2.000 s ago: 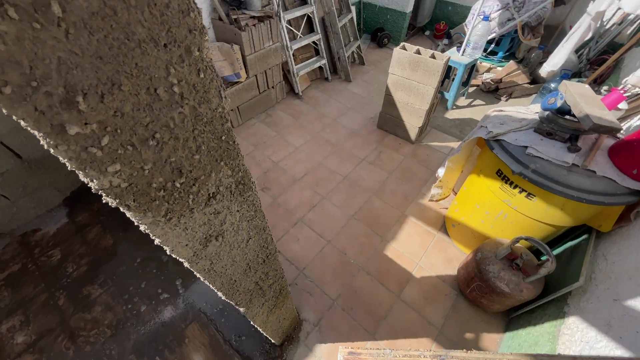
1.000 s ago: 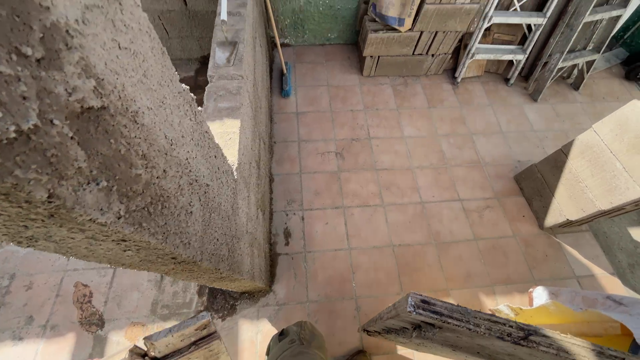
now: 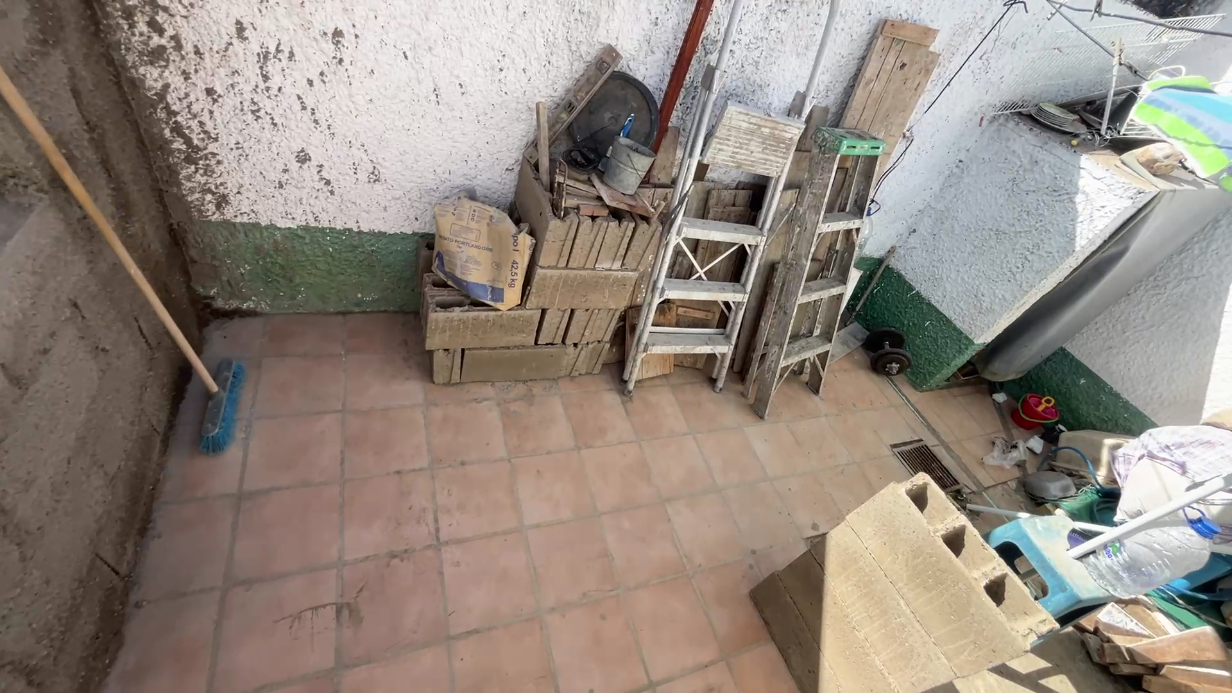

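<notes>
Neither my left hand nor my right hand shows in the head view, so what they hold or touch is hidden. A broom with a blue head and a wooden handle leans at the left wall. Stacked concrete blocks stand by the far wall, with a paper cement bag on them and a grey bucket above. An aluminium stepladder and a worn stepladder with a green top lean to their right. More hollow concrete blocks stand at the lower right.
Terracotta tiles cover the floor. A floor drain grate, a dumbbell and a red toy bucket are at the right. A blue plastic stool and split wood pieces lie beyond the blocks. A rough rendered wall bounds the left.
The view has swung and lifted toward the far wall. The yellow container and gas cylinder seen two seconds ago are out of view, as are the wooden boards from one second ago.
</notes>
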